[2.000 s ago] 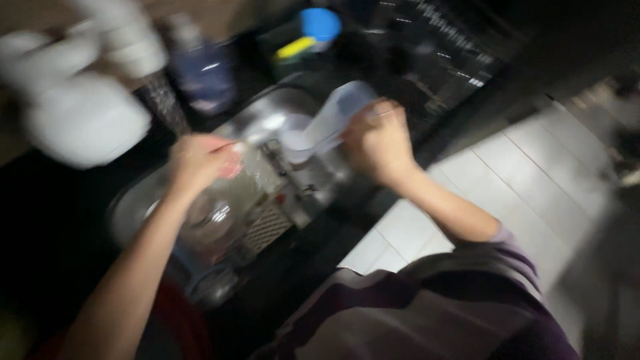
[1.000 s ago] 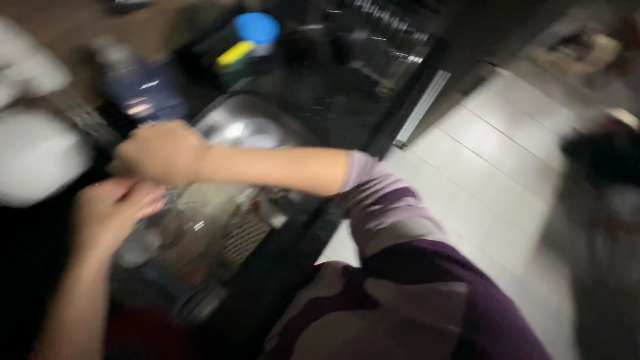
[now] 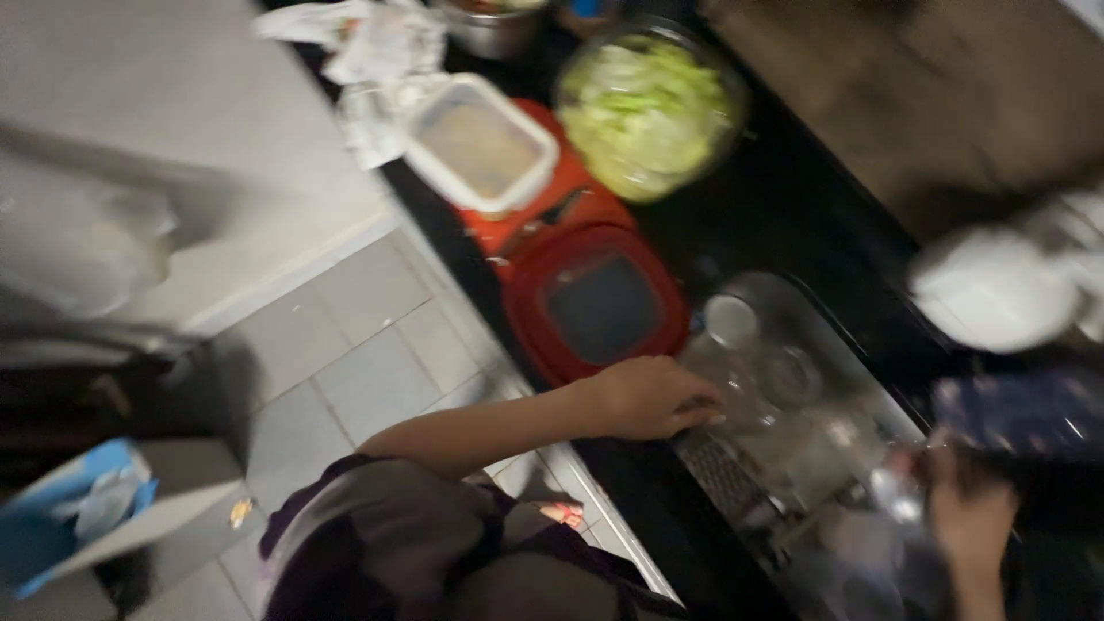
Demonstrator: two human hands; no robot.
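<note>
My left hand hangs over the near edge of the metal sink, fingers curled, close to a red round lid; whether it holds anything is not clear. My right hand is blurred over the sink's right part, beside a shiny, pale item and a reddish patch. Its grip cannot be made out. In the sink lie clear containers, a white round piece and a perforated grater-like piece. A blue bottle stands beyond my right hand.
On the black counter are a clear bowl of chopped leafy greens, a white-rimmed container on a red board, a crumpled white bag and a metal pot. White dishes stand behind the sink. A blue-and-white box is at lower left.
The view has swung strongly to the left. One second ago my hands were close together, the right arm reaching across; now they are apart.
</note>
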